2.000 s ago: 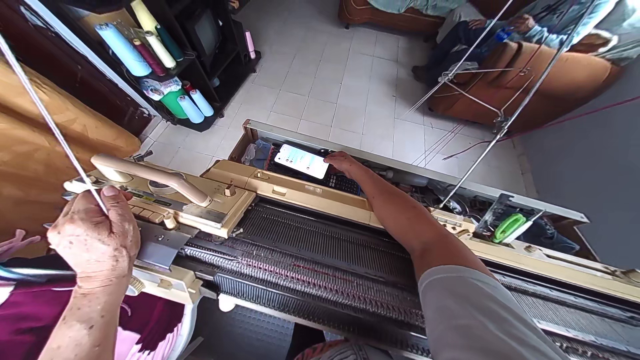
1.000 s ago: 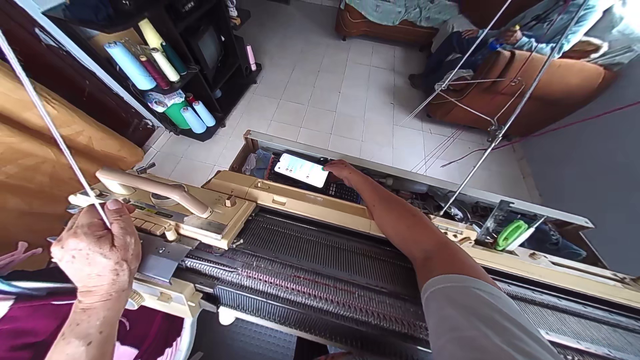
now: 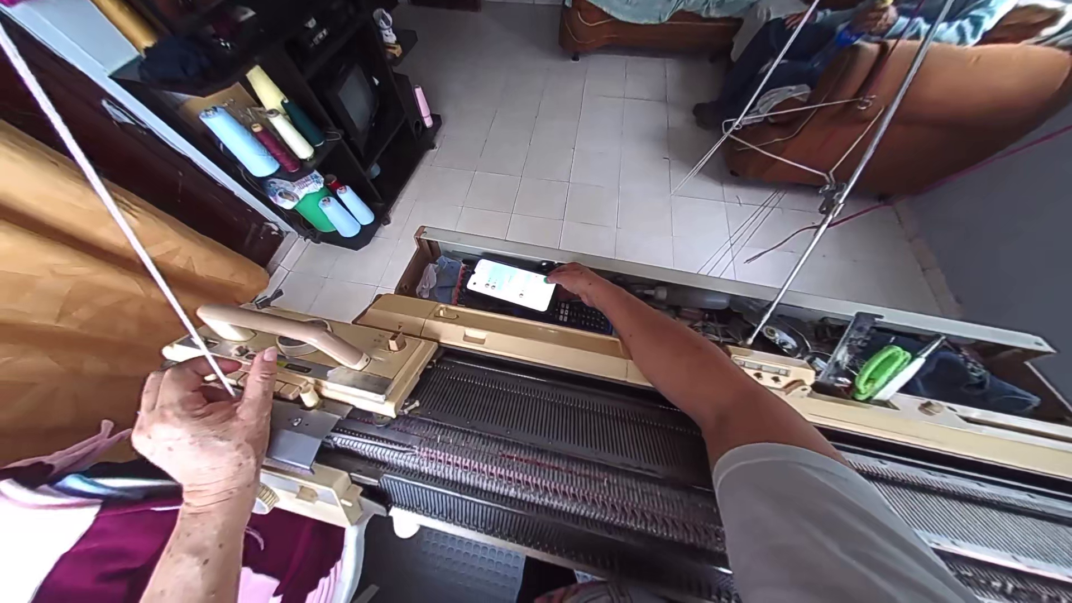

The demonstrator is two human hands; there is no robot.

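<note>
A white yarn strand [image 3: 109, 197] runs down from the upper left to my left hand [image 3: 205, 419], pinched between thumb and fingers. That hand is at the front of the cream knitting machine carriage [image 3: 394, 368], which has a curved handle [image 3: 285, 325] and sits at the left of the needle bed [image 3: 553, 410]. Dark reddish knitting [image 3: 502, 469] hangs along the needles. Over the bed reaches my right arm; my right hand [image 3: 576, 283] touches the right end of a lit smartphone [image 3: 511, 285], which lies in the trough behind the machine. Whether its fingers grip the phone cannot be told.
Beside the phone lies a black calculator or keypad [image 3: 582, 316]. A green-handled tool [image 3: 881, 373] is farther right in the trough [image 3: 737, 293]. Metal yarn-mast rods [image 3: 871, 142] rise at the right. Yarn cones [image 3: 239, 141] stand on a black shelf. A person [image 3: 787, 71] sits by the orange armchair.
</note>
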